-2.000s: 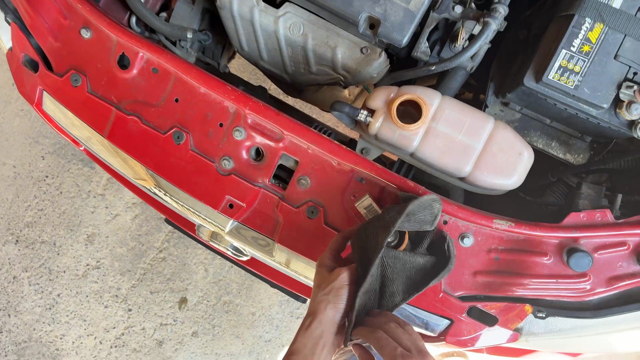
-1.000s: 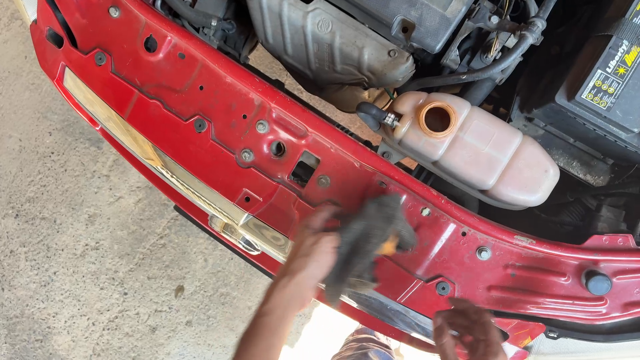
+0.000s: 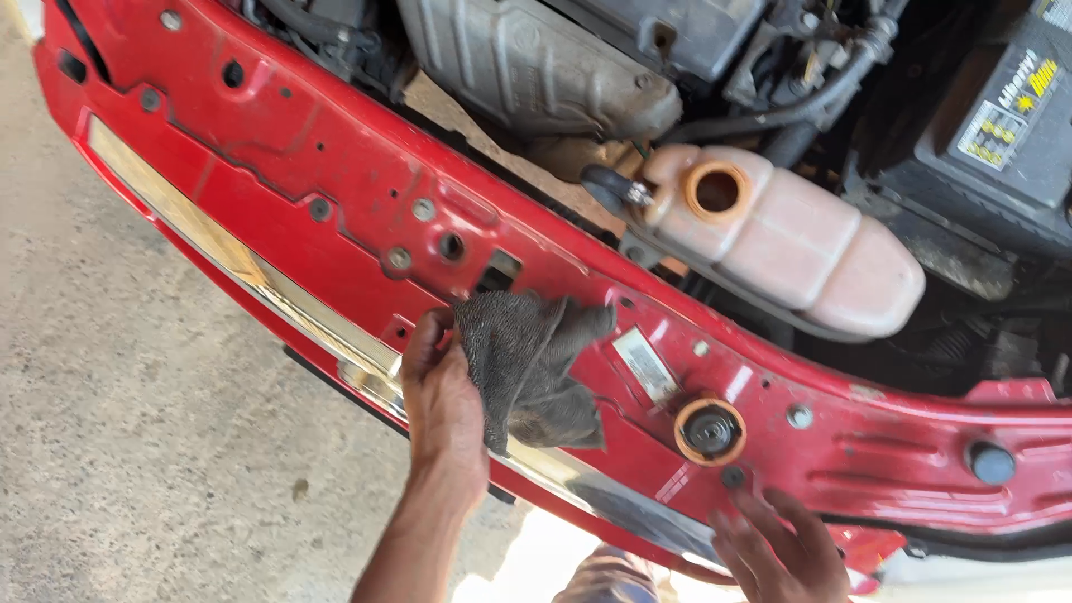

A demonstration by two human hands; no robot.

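Note:
My left hand (image 3: 444, 402) grips a dark grey cloth (image 3: 532, 360) by its left edge, over the red front panel (image 3: 352, 151) of a car. To the right, a round orange-rimmed reservoir cap (image 3: 710, 431) lies on the panel with its dark inner side up. My right hand (image 3: 779, 544) is just below the cap, fingers apart, holding nothing. Behind the panel, the pinkish plastic coolant expansion tank (image 3: 804, 234) shows its uncovered orange filler neck (image 3: 718, 191).
A car battery (image 3: 997, 126) stands at the upper right. A metal heat shield (image 3: 536, 67) and a black hose (image 3: 779, 117) are at the top. A rubber stop (image 3: 992, 461) rises from the panel at the right. Concrete floor (image 3: 167, 402) lies to the left.
The orange cap, earlier partly wrapped in the cloth, now lies on the panel. My right hand has come away from the cloth; my left hand still holds it.

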